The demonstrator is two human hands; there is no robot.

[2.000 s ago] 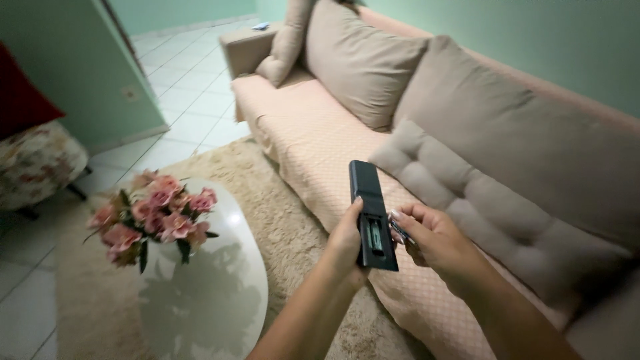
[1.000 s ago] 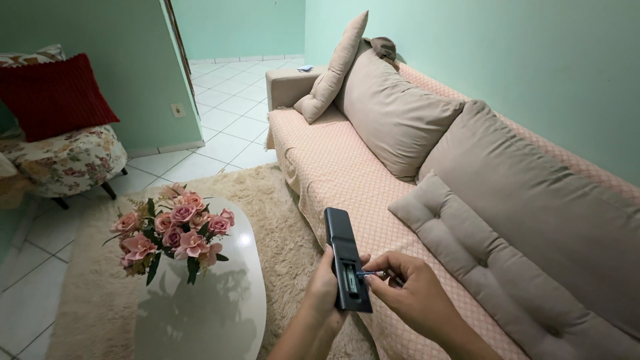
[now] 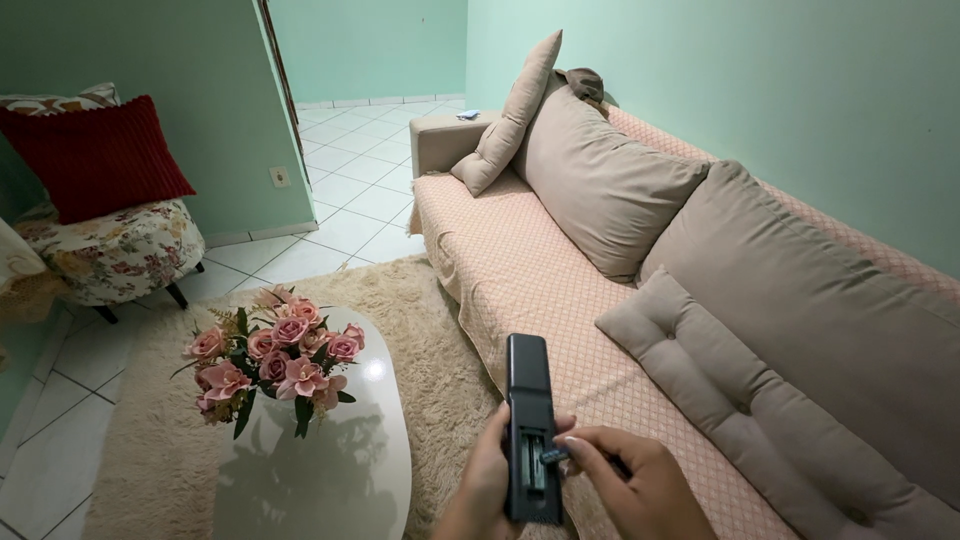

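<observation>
A black remote control (image 3: 529,382) is held back side up in my left hand (image 3: 484,480), whose fingers wrap its lower half. Its battery compartment (image 3: 533,459) is uncovered, and something lies inside that I cannot make out fully. My right hand (image 3: 637,476) pinches a small dark blue battery (image 3: 555,455) between thumb and forefinger, at the right edge of the compartment. A dark item (image 3: 620,466) shows partly among the right fingers; most of it is hidden.
A white oval table (image 3: 375,450) with pink artificial flowers (image 3: 289,345) stands left, on a beige shaggy rug (image 3: 442,360). The sofa (image 3: 517,247) with grey cushions (image 3: 600,187) runs along the right. Back left is a floral chair (image 3: 127,247) with a red pillow (image 3: 97,157).
The view has swung since the oldest frame. My left hand still holds the remote; the right fingers stay by its compartment, with the small battery now at its right edge.
</observation>
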